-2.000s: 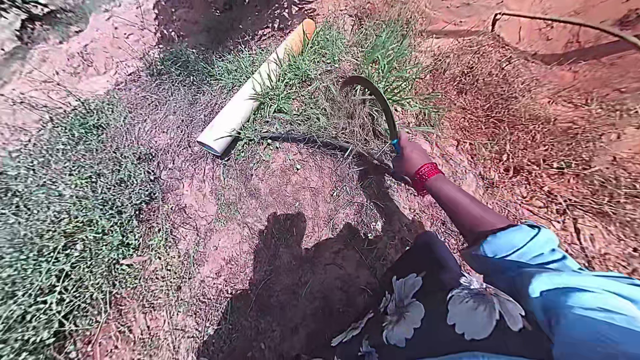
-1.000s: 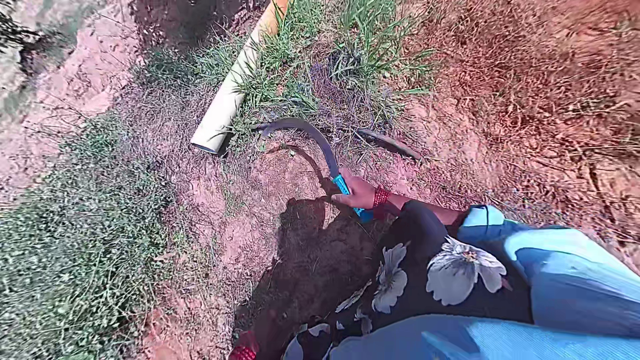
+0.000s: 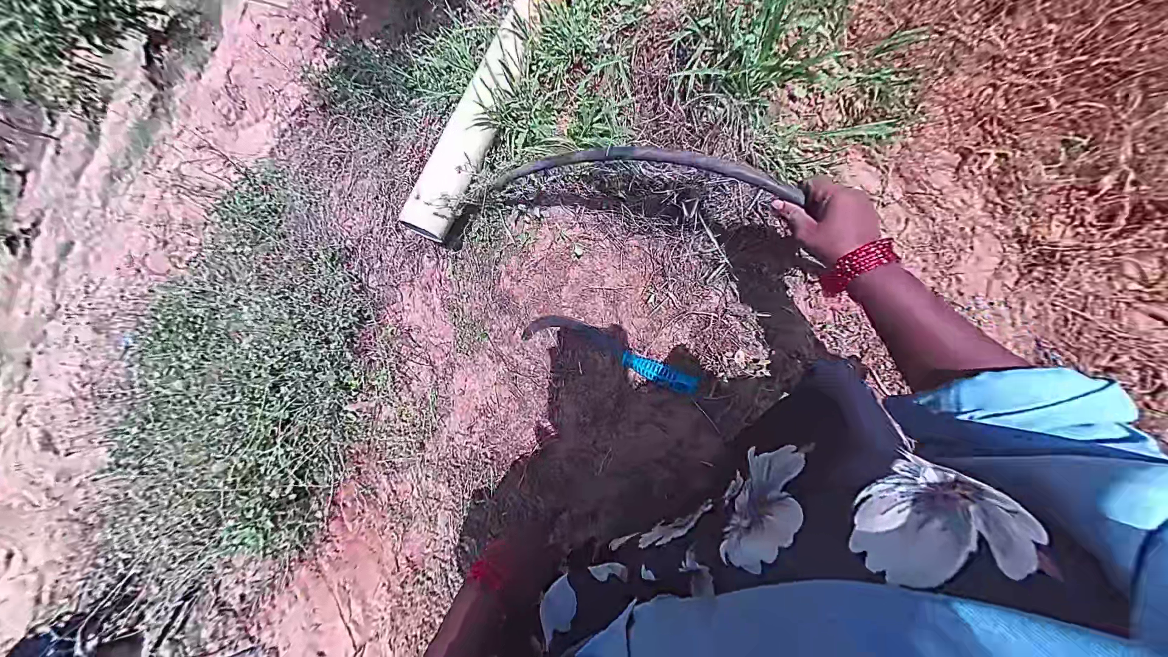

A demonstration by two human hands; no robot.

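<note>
My right hand (image 3: 832,219) grips the near end of a dark flexible hose or pipe (image 3: 657,157), which arches left over the grass toward a cream-coloured plastic pipe (image 3: 456,155). A sickle (image 3: 584,330) with a blue handle (image 3: 662,372) lies on the reddish soil below the hose, its curved blade pointing left, touched by no hand. My left hand (image 3: 525,547) is low in the view in deep shadow, near the patterned cloth of my clothing; a red bangle shows at its wrist, but its fingers cannot be made out.
Green grass (image 3: 748,55) grows around the cream pipe's upper part. A low leafy bush (image 3: 246,383) stands on the left, beside an eroded soil bank (image 3: 55,319). Dry brown stalks (image 3: 1049,137) cover the ground at the right.
The sickle, held in my right hand in both earlier frames, now lies on the soil. My right hand has taken hold of the dark hose, whose end is lifted off the ground.
</note>
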